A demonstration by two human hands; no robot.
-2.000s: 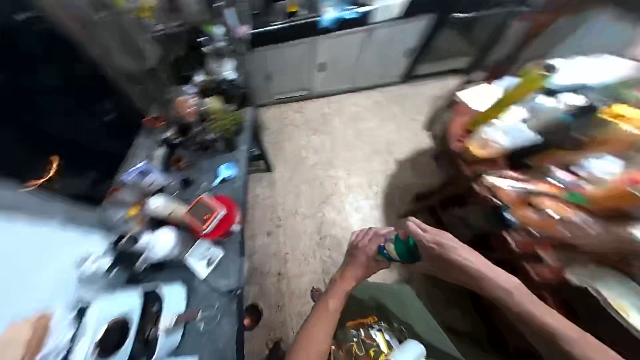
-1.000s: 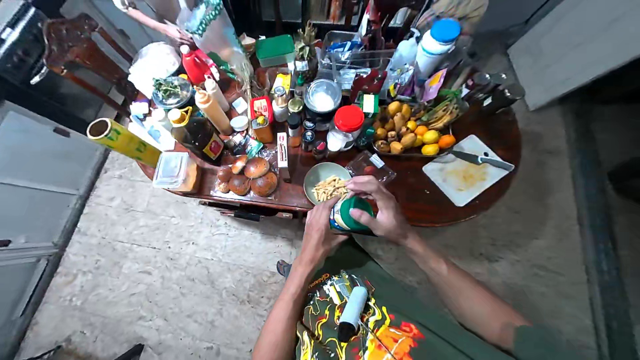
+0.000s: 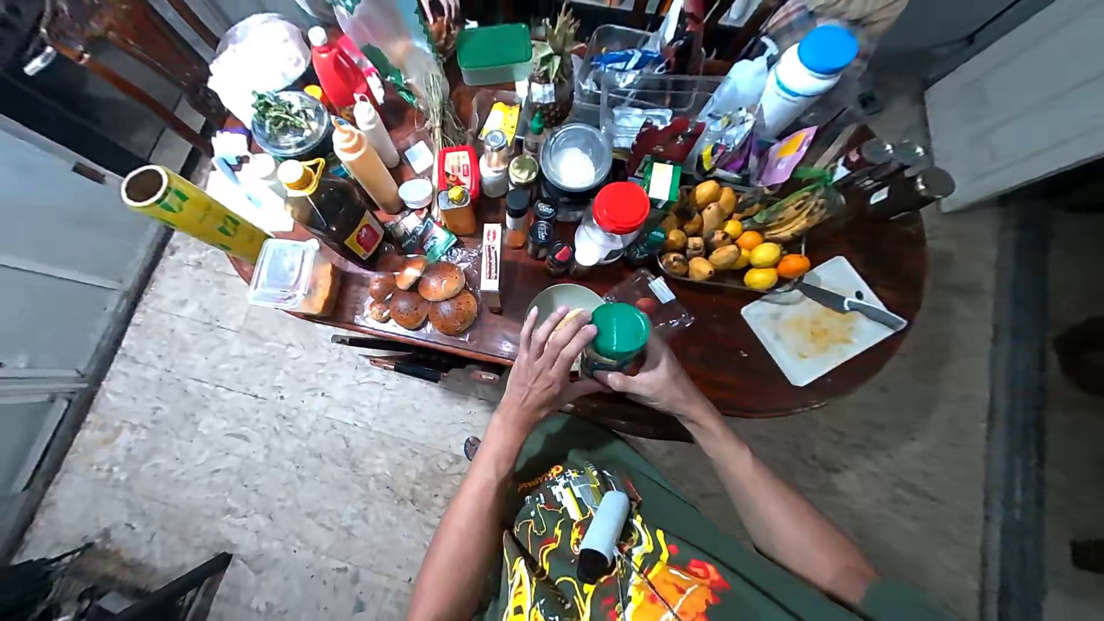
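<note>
My right hand (image 3: pixel 651 375) is closed around a jar with a green lid (image 3: pixel 620 330), held upright over the near edge of the table. My left hand (image 3: pixel 549 362) lies against the jar's left side with its fingers spread; whether it also grips the jar is hard to tell. Just behind the left fingers is a round bowl (image 3: pixel 565 298), whose contents my hand mostly hides. A clear plastic pack (image 3: pixel 649 302) lies behind the jar. To the right, a knife (image 3: pixel 849 306) rests on a stained white cutting board (image 3: pixel 806 349).
Round buns (image 3: pixel 453 312) lie at the table's near left, beside a plastic container (image 3: pixel 285 274) and a yellow roll (image 3: pixel 194 211). A red-lidded jar (image 3: pixel 620 208), small spice bottles and a tray of fruit (image 3: pixel 733 241) stand farther back. Knife handles (image 3: pixel 414 368) stick out below the table edge.
The view has swung from a counter and floor to the table. Since one second ago my left hand has opened its fingers beside the green-lidded jar, which now stands more upright.
</note>
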